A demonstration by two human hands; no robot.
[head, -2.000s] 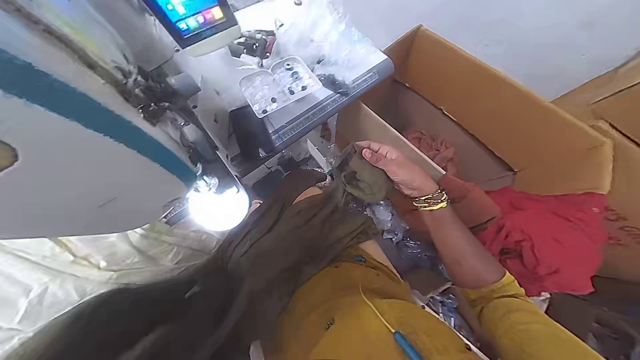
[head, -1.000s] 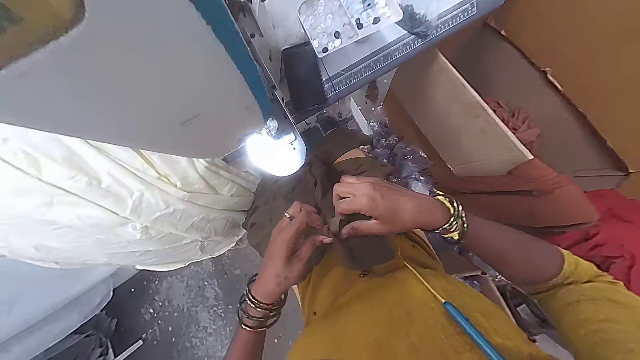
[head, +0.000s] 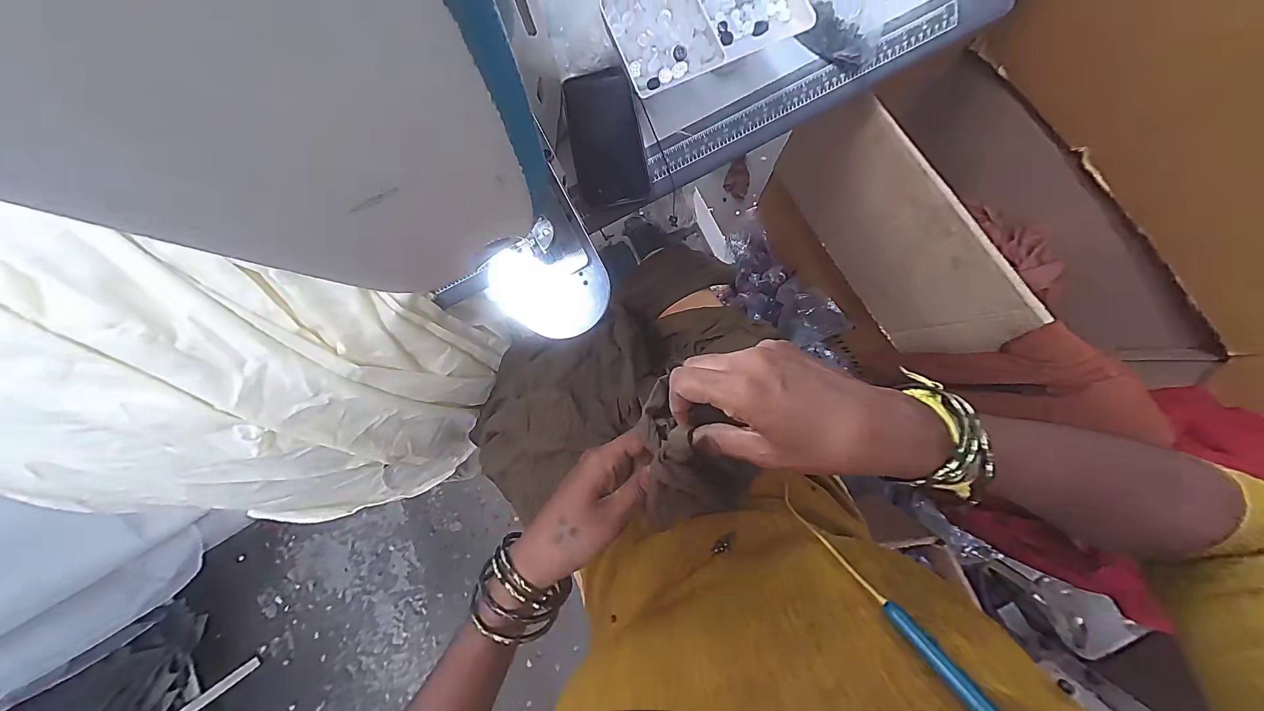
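Observation:
A crumpled dark olive-brown fabric piece (head: pixel 568 395) lies over my lap, below a bright machine lamp (head: pixel 549 286). My left hand (head: pixel 592 504), with dark bangles at its wrist, pinches a fold of the fabric. Close to its right, my right hand (head: pixel 790 410) grips the same cloth between thumb and fingers, its wrist ringed by yellow and patterned bangles. The fingertips are partly hidden in the folds. A blue-handled tool (head: pixel 933 647) on a yellow cord hangs over my mustard garment, touched by neither hand.
The large machine body (head: pixel 267 118) fills the upper left, with cream fabric (head: pixel 227 375) below it. A tray of buttons (head: pixel 671 44) and a dark phone-like object (head: pixel 604 136) rest on the machine table (head: pixel 790 109). Cardboard boxes (head: pixel 1136 118) and red cloth (head: pixel 1205 425) stand at right.
Two seconds ago my right hand held up part of the dark cloth near the table; now both hands hold it over my lap. The view has turned downward.

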